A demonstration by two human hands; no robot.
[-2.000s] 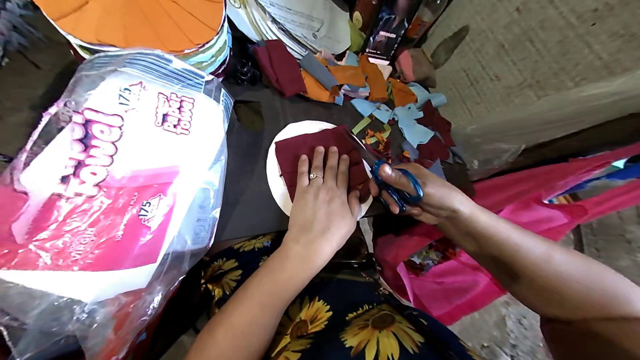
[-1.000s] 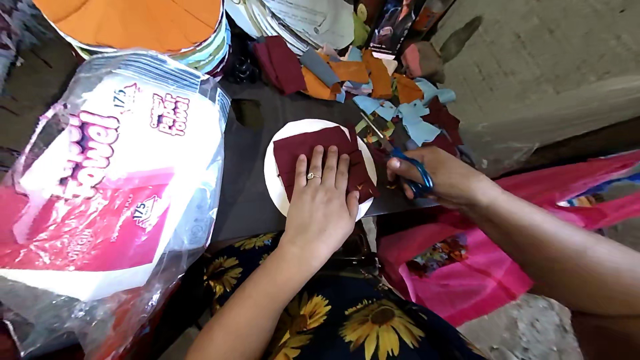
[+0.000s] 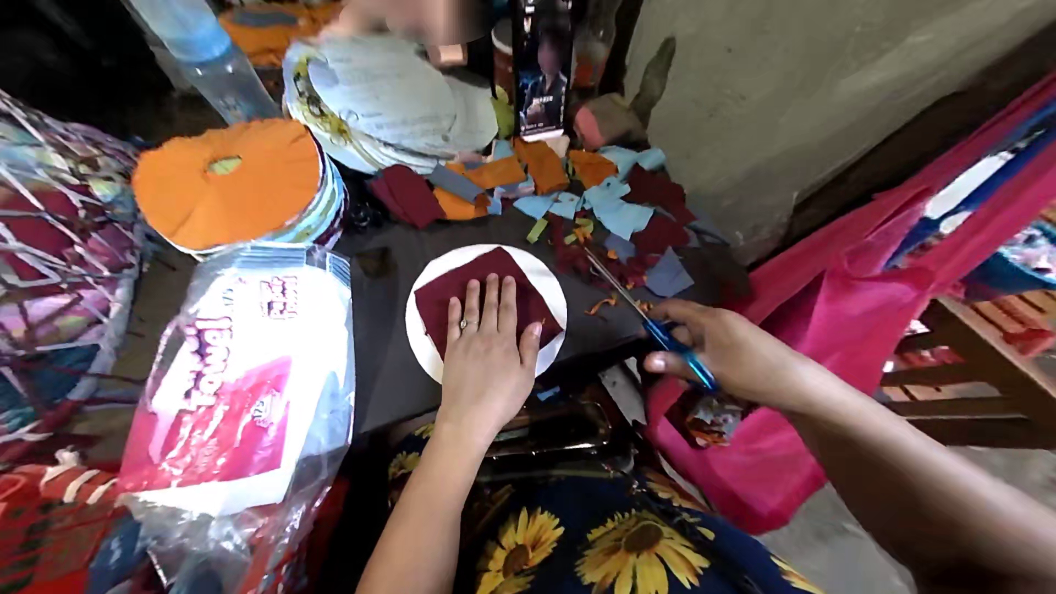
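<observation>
My left hand lies flat, fingers slightly apart, on a maroon cloth square. Under the cloth is a white round disc, its rim showing all around. To the right, my right hand is closed around the blue handles of a pair of scissors. The blades point up and left, over small cloth clippings, apart from the maroon cloth.
Behind lie orange, blue and maroon fabric scraps and a propped phone. A stack of round cloths with orange on top and a plastic paper-towel package are at left. Pink fabric hangs at right, beside a wall.
My right hand with the scissors has moved away from the maroon cloth, to the right. My left hand stays on the cloth. The view has shifted, showing more at the back.
</observation>
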